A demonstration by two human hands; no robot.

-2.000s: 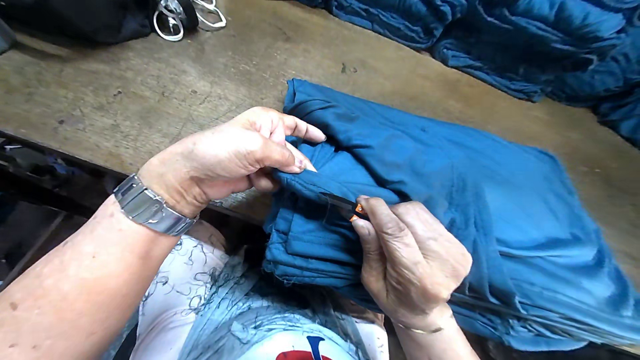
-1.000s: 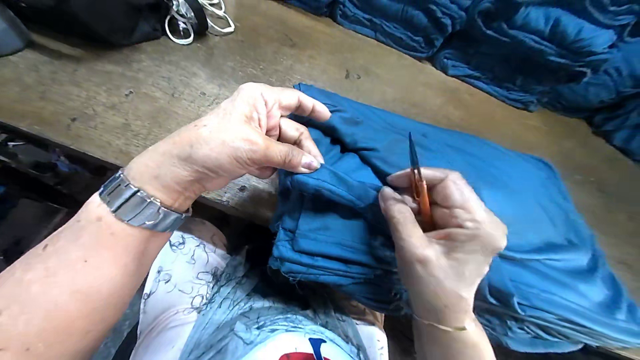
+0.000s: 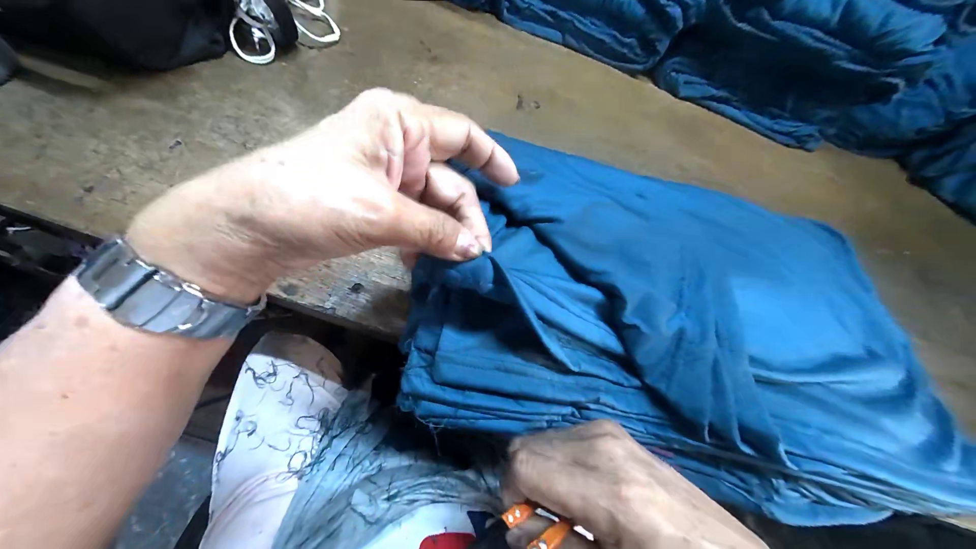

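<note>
A stack of folded blue fabric pieces (image 3: 686,267) lies at the near edge of the table. My left hand (image 3: 396,183), with a metal watch on its wrist, pinches a raised edge of the top piece between thumb and fingers at the stack's left corner. Low in the view, in front of the stack, my right hand (image 3: 595,488) is closed around small orange-handled thread snips (image 3: 550,528); their blades are hidden. Loose threads (image 3: 374,465) cover the cloth on my lap beside that hand.
The worn wooden table (image 3: 366,61) runs across the view. More blue fabric bundles (image 3: 762,69) lie along its far right side. At the back left are a black bag (image 3: 114,30) and a white cord (image 3: 255,38).
My right hand has moved down from the stack to my lap with the snips. My left hand stays at the fabric's corner, holding its edge.
</note>
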